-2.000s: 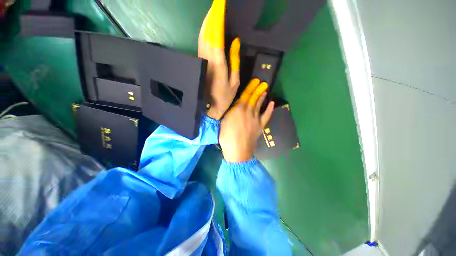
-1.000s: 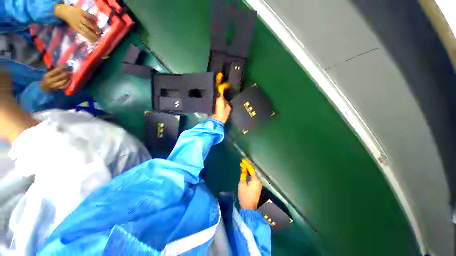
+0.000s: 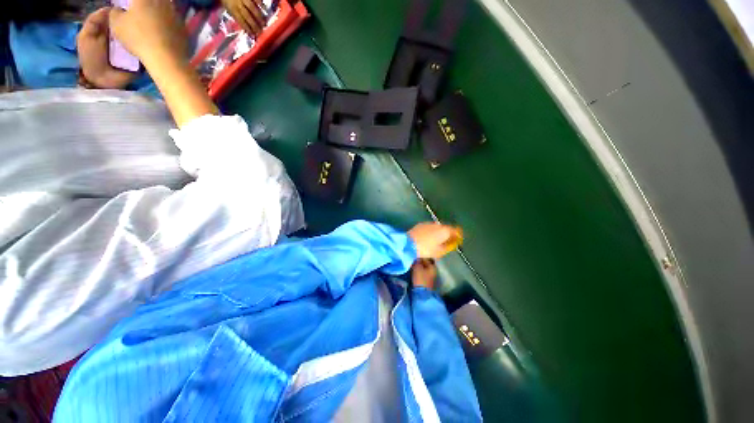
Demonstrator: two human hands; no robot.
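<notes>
My left hand, with yellow finger cots, is over the green bench at centre, small and blurred. My right hand is just below it, partly hidden; whether either holds anything cannot be told. An open black gift box lies beyond them, showing rectangular cut-outs. Another open black box lies behind it. Closed black boxes with gold print lie to its right, below it, and by my right sleeve.
A small black box piece lies at the back. An orange-red tray at top left has another person's hand over it. A person in a white sleeve stands close on my left; hands there hold a phone. The bench's pale raised edge curves along the right.
My left hand has left the boxes and come back beside my right hand, which has moved up slightly. The view has shifted, showing more of the white-sleeved person and the phone.
</notes>
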